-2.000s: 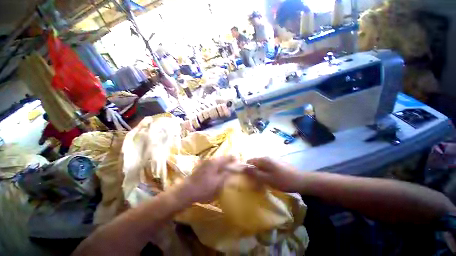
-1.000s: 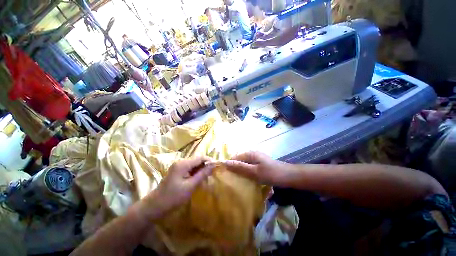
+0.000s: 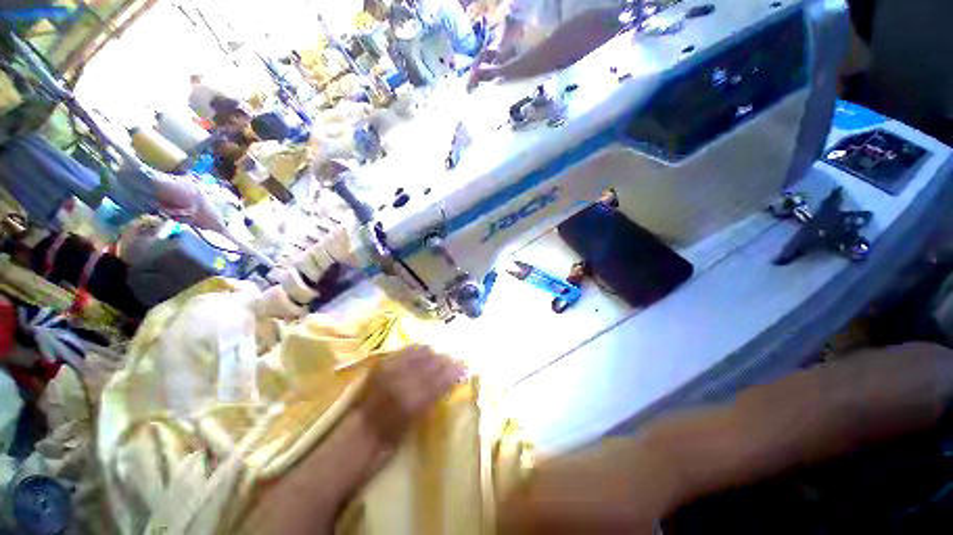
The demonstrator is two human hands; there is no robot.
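A large heap of shiny yellow and cream fabric [image 3: 199, 387] lies at the left and spills down in front of me. The white sewing machine [image 3: 585, 157] stands above it, its needle area lit brightly at the fabric's upper edge. My left hand [image 3: 413, 387] holds the yellow fabric just below the needle area; its fingers are blurred. My right hand [image 3: 570, 491] is low at the bottom centre, badly blurred against the cloth; its fingers cannot be made out.
Blue-handled snips [image 3: 545, 284] and a black phone [image 3: 627, 256] lie on the white table [image 3: 669, 355] beneath the machine arm. A dark metal fitting [image 3: 826, 228] is at the right. A round handwheel [image 3: 42, 505] shows at lower left. A person [image 3: 444, 31] is in the background.
The view has moved closer to the machine. The hands, which were together at the fabric edge, are now apart: the left by the needle area, the right lower down.
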